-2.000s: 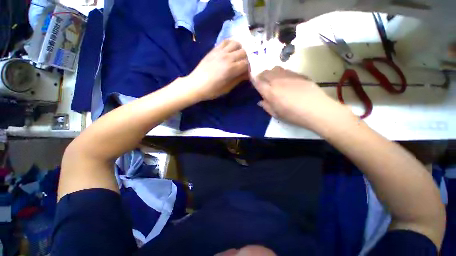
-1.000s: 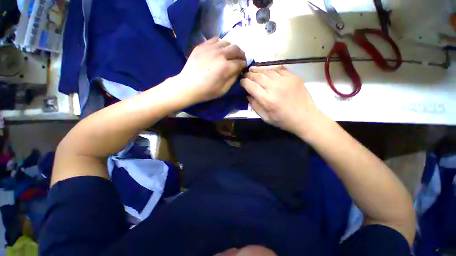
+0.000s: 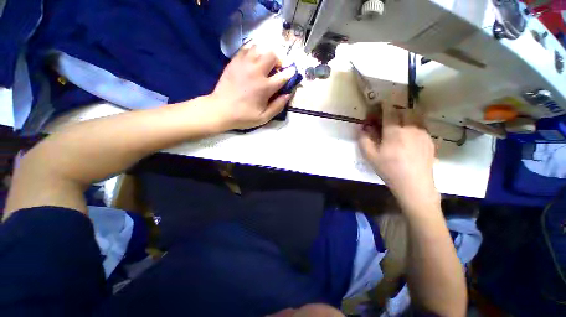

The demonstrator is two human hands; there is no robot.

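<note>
My left hand (image 3: 251, 86) pinches a small navy end (image 3: 290, 79) of the garment just in front of the needle area. The navy garment (image 3: 136, 43) with pale blue parts lies heaped to the left on the white table. My right hand (image 3: 400, 145) is over the red handles of the scissors, with its fingers curled round them. The scissors' silver blades (image 3: 366, 85) point up and left towards the machine. Most of the red handles are hidden under my right hand.
The white sewing machine head (image 3: 428, 31) crosses the upper right. A long dark strip (image 3: 326, 115) runs along the table (image 3: 323, 145) and passes under my right hand. A dark slim stick (image 3: 412, 80) lies above the scissors. Navy and pale blue cloth hangs below the table.
My right hand has left the cloth and moved right onto the scissors' handles. My left hand still holds the navy end. The view has turned right, showing more of the machine.
</note>
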